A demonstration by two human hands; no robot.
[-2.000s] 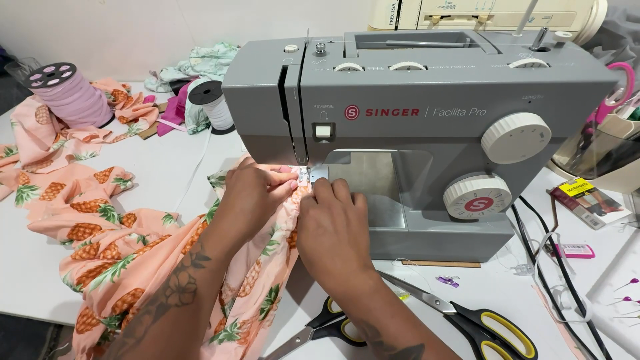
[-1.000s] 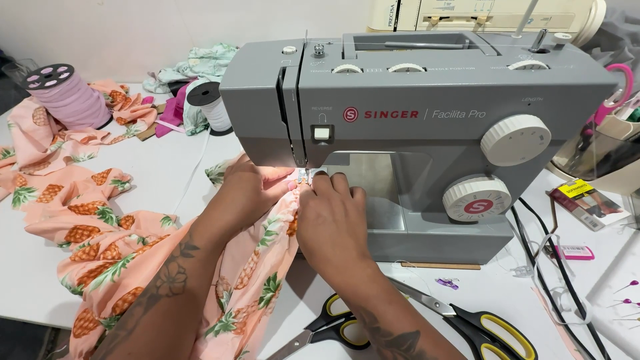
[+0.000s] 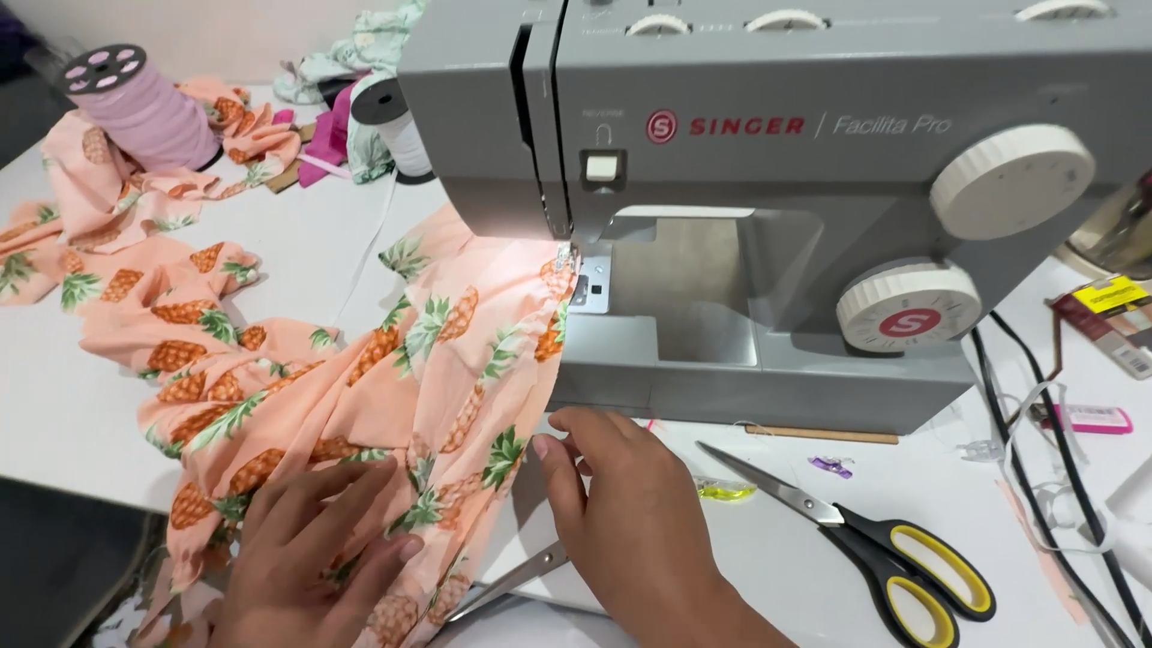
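Note:
A grey Singer sewing machine [image 3: 792, 126] stands at the right. Peach fabric with a pineapple print [image 3: 369, 387] runs from the table's left side to the presser foot [image 3: 567, 256], its gathered edge at the foot. My left hand [image 3: 315, 549] lies on the fabric near the front, fingers spread; whether it grips any cloth cannot be told. My right hand [image 3: 621, 504] is just right of the fabric's edge, in front of the machine bed, thumb and fingers apart and holding nothing. Beneath and beside it show the blades of a pair of scissors [image 3: 513, 580], partly hidden.
Black and yellow scissors [image 3: 837, 517] lie open at the front right, near a purple clip [image 3: 830, 466] and a yellow-green clip [image 3: 725, 489]. Black cords [image 3: 1044, 441] cross the right side. A lilac elastic spool [image 3: 144, 108] and a white spool [image 3: 396, 130] stand behind the fabric.
Both hands have left the presser foot area and come toward the front; the left is now over the fabric, the right beside its edge. The view has moved closer.

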